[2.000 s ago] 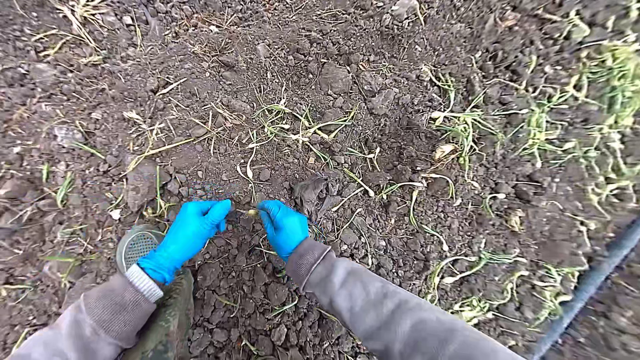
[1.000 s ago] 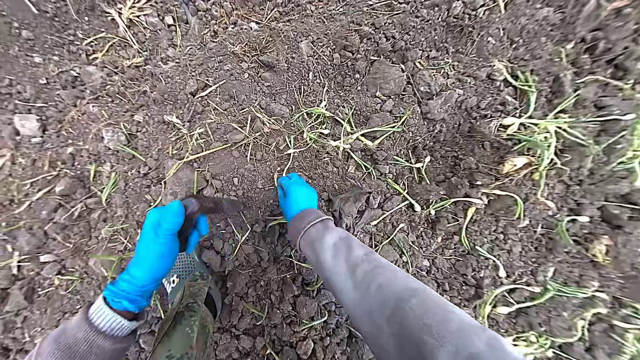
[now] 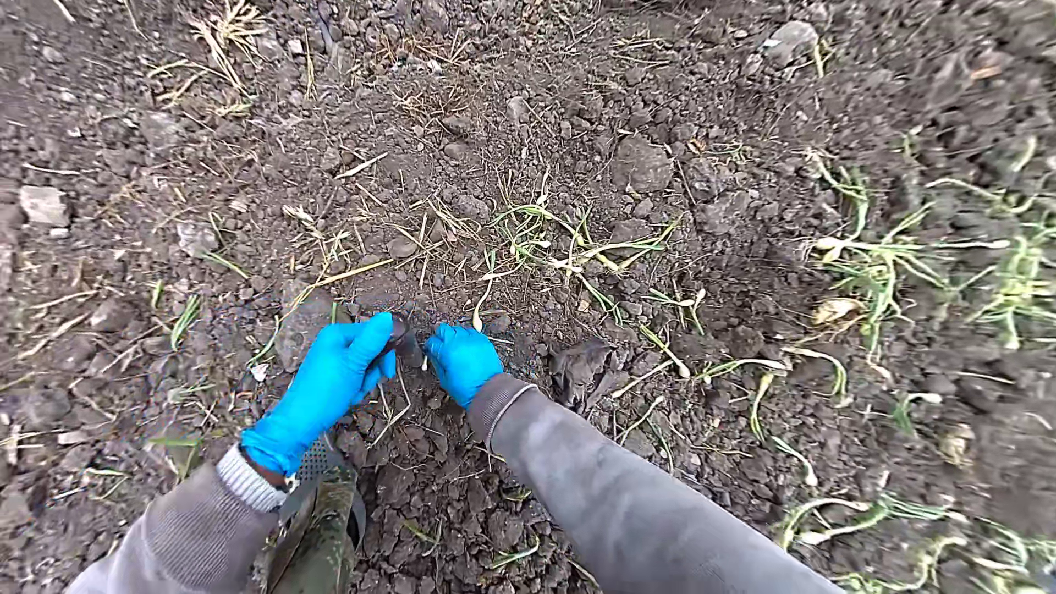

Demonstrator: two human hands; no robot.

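My left hand (image 3: 334, 384), in a blue glove, is closed around a dark handle (image 3: 399, 330) of a small hand tool, whose blade end is blurred near the soil. Just to its right, my right hand (image 3: 464, 360), also gloved in blue, is low at the soil with its fingers bent together. A small pale tip shows beside its fingertips; whether it is held is unclear. A thin seedling with a whitish bulb (image 3: 478, 318) lies just above the right hand. Further up, a loose group of green seedlings (image 3: 569, 247) lies on the dirt.
Cloddy brown soil surrounds the hands. More pulled seedlings (image 3: 883, 264) lie at the right. A dark clod (image 3: 582, 371) sits beside the right sleeve, a pale stone (image 3: 44, 205) at far left. A shoe (image 3: 318, 466) and patterned trouser leg (image 3: 318, 536) are below the left hand.
My left hand has moved right with the dark tool, its end now beside my right hand. Two seconds ago the hands were close together over the soil, and a second ago the left was farther away.
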